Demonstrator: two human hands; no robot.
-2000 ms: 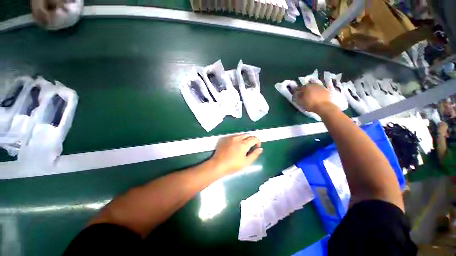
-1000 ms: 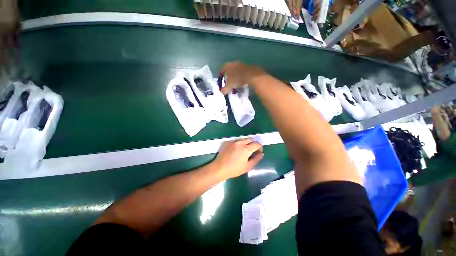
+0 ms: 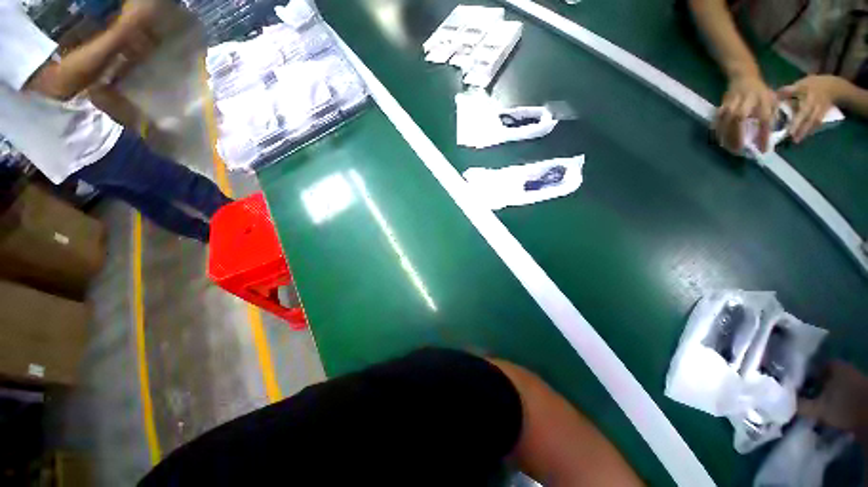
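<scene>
Two or more white-wrapped products (image 3: 719,357) with dark coils showing lie close together on the dark green belt (image 3: 628,238) at the lower right. A blurred, brownish patch, probably my right hand (image 3: 845,398), is at the right edge beside them; its fingers and any hold cannot be made out. Two more wrapped products (image 3: 533,183) lie farther up along the pale guide rail (image 3: 533,276). My left sleeve and forearm cross the bottom, and my left hand is cut off below the frame.
White papers or flat boxes (image 3: 476,40) lie on the belt at the top. A clear tray of white pouches (image 3: 286,90) is at the bench's far end. A red stool (image 3: 249,243) stands on the floor. One person stands at left; another person's hands (image 3: 761,114) work across the belt.
The view has swung left, bringing in the stool, tray and floor. The blue bin and near papers have left view. My left hand has gone out of the picture.
</scene>
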